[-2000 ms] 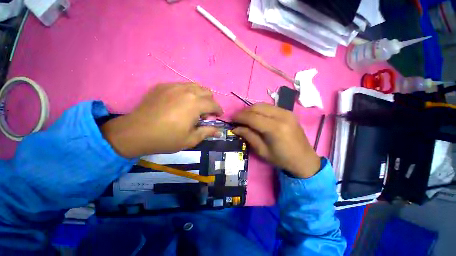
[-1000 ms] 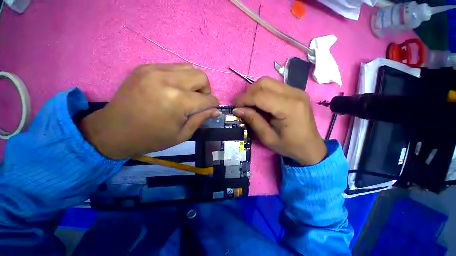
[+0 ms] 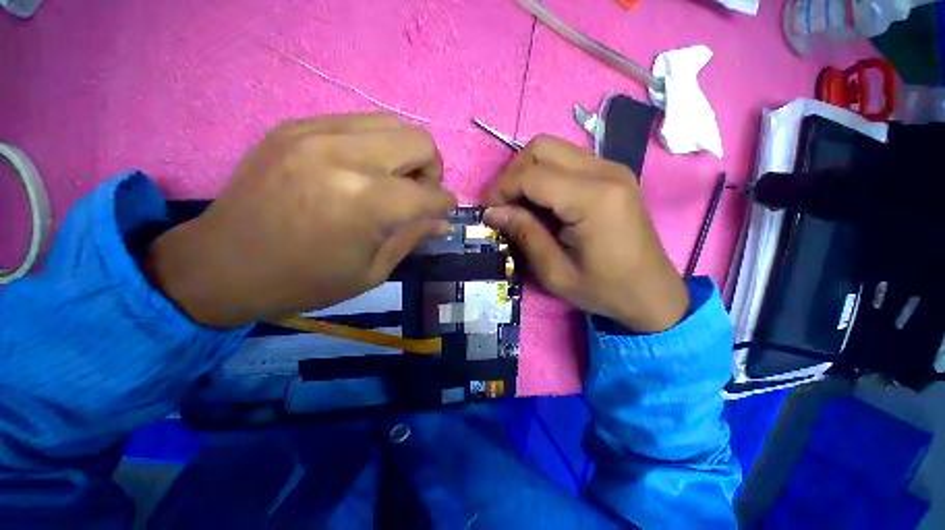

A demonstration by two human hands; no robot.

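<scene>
The opened tablet (image 3: 425, 271) lies on the pink mat in front of me, with silver-white panels, black strips and small boards at its right end. A yellow-orange flex cable (image 3: 363, 333) crosses it. My left hand (image 3: 321, 212) is bent over the tablet's upper edge, thumb and fingertips pinched together. My right hand (image 3: 580, 228) is pinched at the same edge, close beside the left fingertips. What either hand pinches is too small and hidden to tell. Dark tweezers (image 3: 497, 134) show their tip beyond my right hand; their other end is hidden.
A small black block (image 3: 626, 135) and white tissue (image 3: 687, 101) lie beyond my right hand. A dark thin rod (image 3: 706, 225), a black driver (image 3: 819, 193) and stacked tablets (image 3: 807, 280) are at right. A red suction cup (image 3: 863, 88) and bottle (image 3: 829, 26) are upper right; a tape roll (image 3: 31, 212) is left.
The view has shifted, moving the tablet and bench items in the picture. Both hands stay at the tablet's upper edge. The dark piece seen earlier between the fingertips no longer shows clearly.
</scene>
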